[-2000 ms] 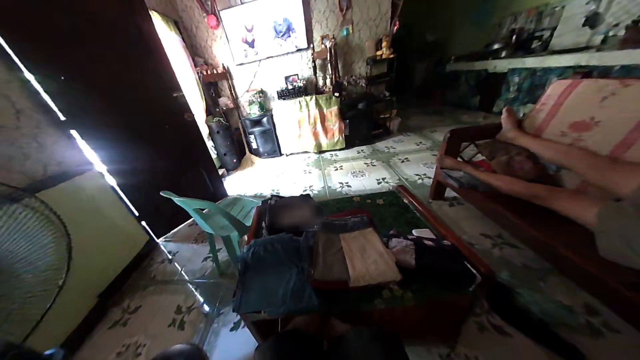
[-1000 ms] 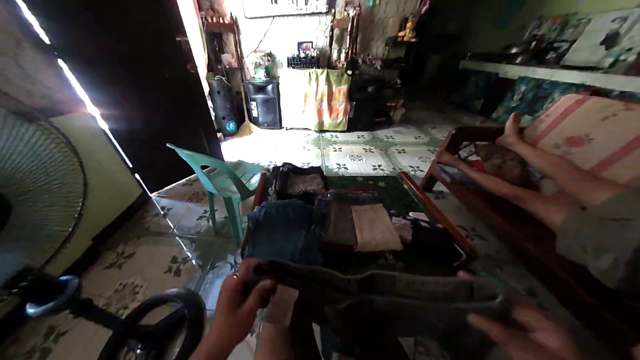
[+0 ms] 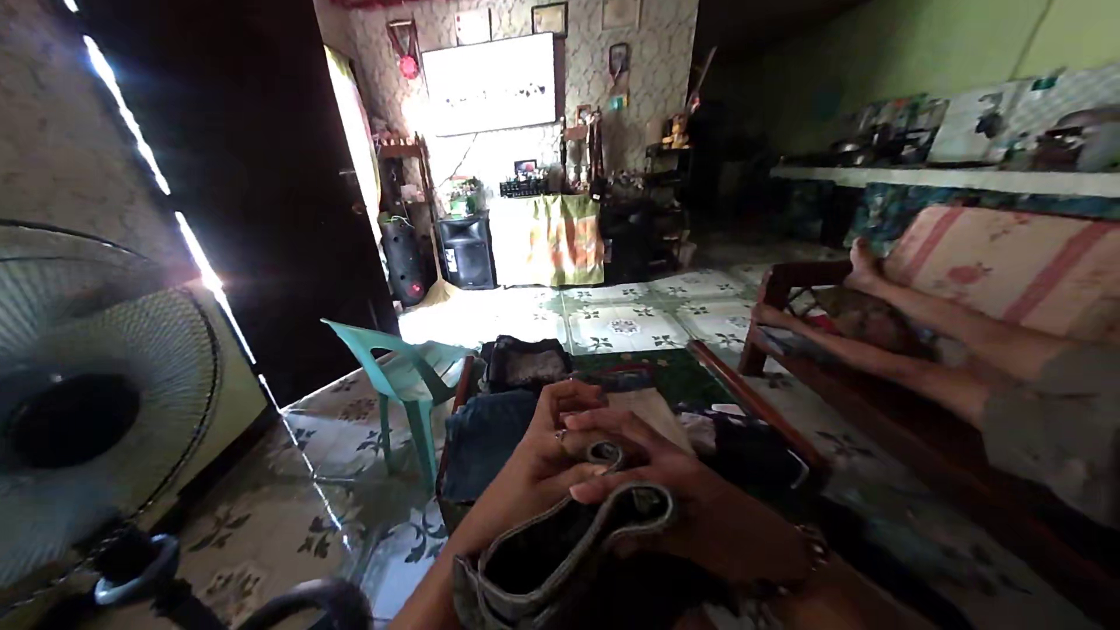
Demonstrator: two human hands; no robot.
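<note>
Both hands meet at the lower middle around a dark denim garment (image 3: 560, 560), whose thick hemmed edge curls into loops between them. My left hand (image 3: 560, 446), with a ring on one finger, grips its far side. My right hand (image 3: 669, 472) presses the cloth from the right, its fingers overlapping the left ones; a bracelet is on that wrist. Beyond them on a low table (image 3: 717, 376) lie folded blue jeans (image 3: 490, 437), a dark folded garment (image 3: 525, 363) and a beige folded cloth (image 3: 652, 411), partly hidden by the hands. Dark clothes (image 3: 752, 446) lie at the right.
A green plastic chair (image 3: 411, 376) stands left of the table. An electric fan (image 3: 96, 411) is at the far left. On the right, a person's bare legs (image 3: 945, 341) rest along a wooden sofa (image 3: 840, 385). A speaker (image 3: 466, 252) and a broom (image 3: 440, 289) stand at the back.
The hands, wide apart on the garment a second ago, have come together, and the cloth between them is now bunched into folds. The view has tilted up somewhat.
</note>
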